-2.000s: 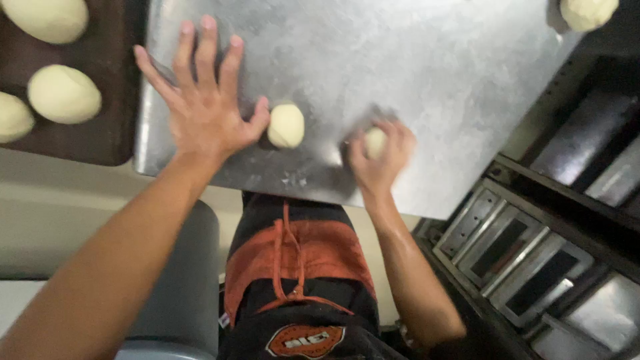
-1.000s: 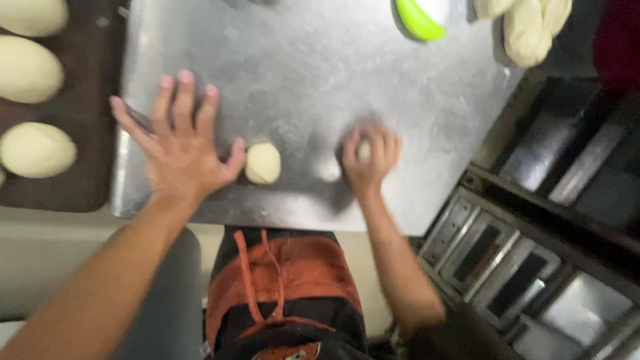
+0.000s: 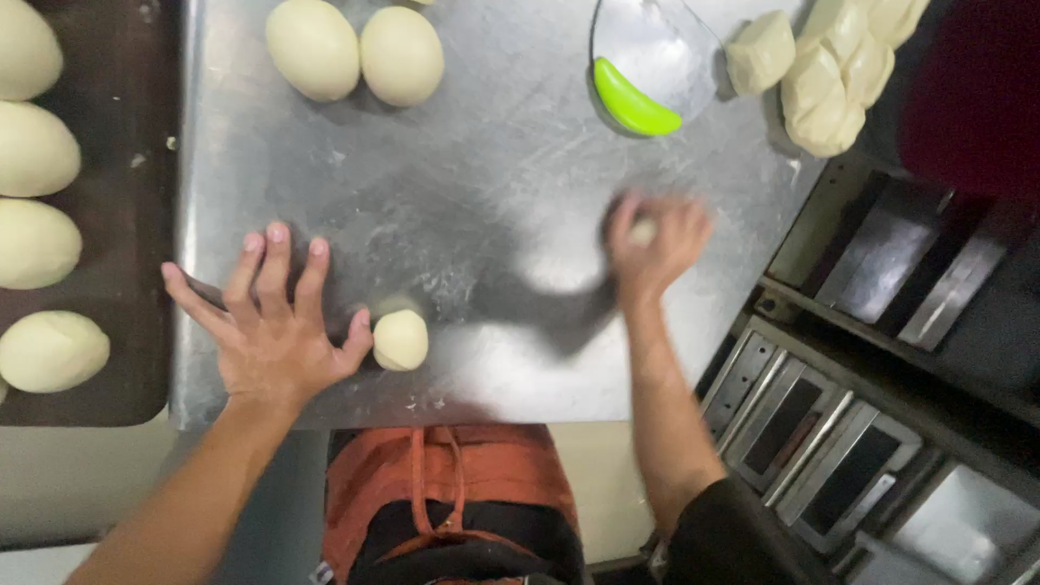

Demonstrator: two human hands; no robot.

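Note:
My left hand (image 3: 276, 333) lies palm down with fingers spread on the steel work table (image 3: 487, 187), its thumb tip against a small ball of dough (image 3: 400, 340). To the right, my right hand (image 3: 662, 240) cups another small piece of dough (image 3: 643, 232) on the metal; the hand is blurred, and the dough shows only between thumb and fingers. Beyond my left hand sit two larger smooth dough balls (image 3: 313, 50), side by side and touching.
A dark baking tray (image 3: 122, 244) with several dough balls adjoins the table's left side. Toward the far right are a clear scraper with a green handle (image 3: 635, 99) and a heap of dough pieces (image 3: 829, 89). Metal racking with pans (image 3: 845, 471) stands below right.
The view has shifted, bringing the green-handled tool and the pair of larger dough balls into sight. My left hand stays spread beside the small ball; my right hand still cups its dough.

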